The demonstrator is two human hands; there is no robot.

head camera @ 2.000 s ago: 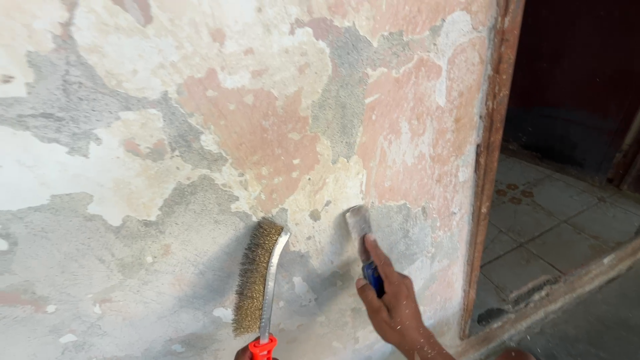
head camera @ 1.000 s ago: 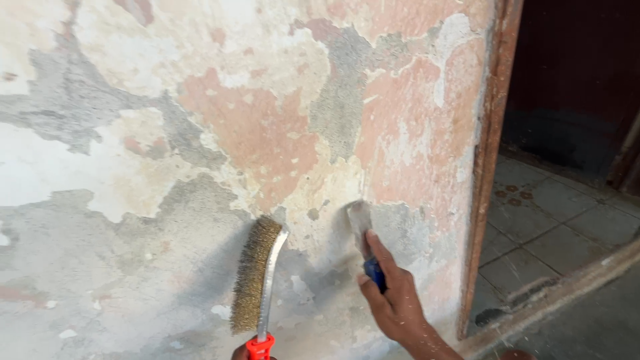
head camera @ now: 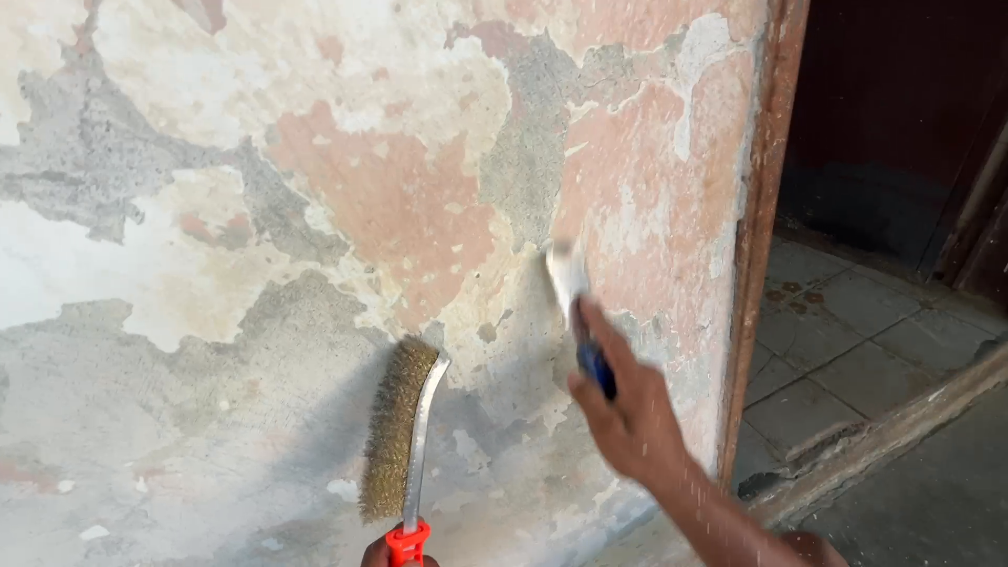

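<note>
My right hand (head camera: pixel 634 409) grips the blue handle of a putty knife (head camera: pixel 568 283), whose blurred metal blade lies at the wall, by the border of pink paint and grey plaster. At the bottom edge, my left hand (head camera: pixel 378 554) is mostly cut off by the frame; it holds the orange-red handle of a wire brush (head camera: pixel 402 433). The brush stands upright with brass-coloured bristles facing left, left of the putty knife. The painted wall (head camera: pixel 378 189) is patchy, with cream, pink and bare grey areas and ragged flaking edges.
A worn wooden door frame (head camera: pixel 760 236) borders the wall on the right. Beyond it are a tiled floor (head camera: pixel 874 370) and a dark interior. A raised sill (head camera: pixel 890 441) runs diagonally at the lower right. Small pale flecks show near my right forearm.
My right hand has moved the putty knife upward along the wall, and a pale patch beneath it now looks greyer. The wire brush has stayed in nearly the same place.
</note>
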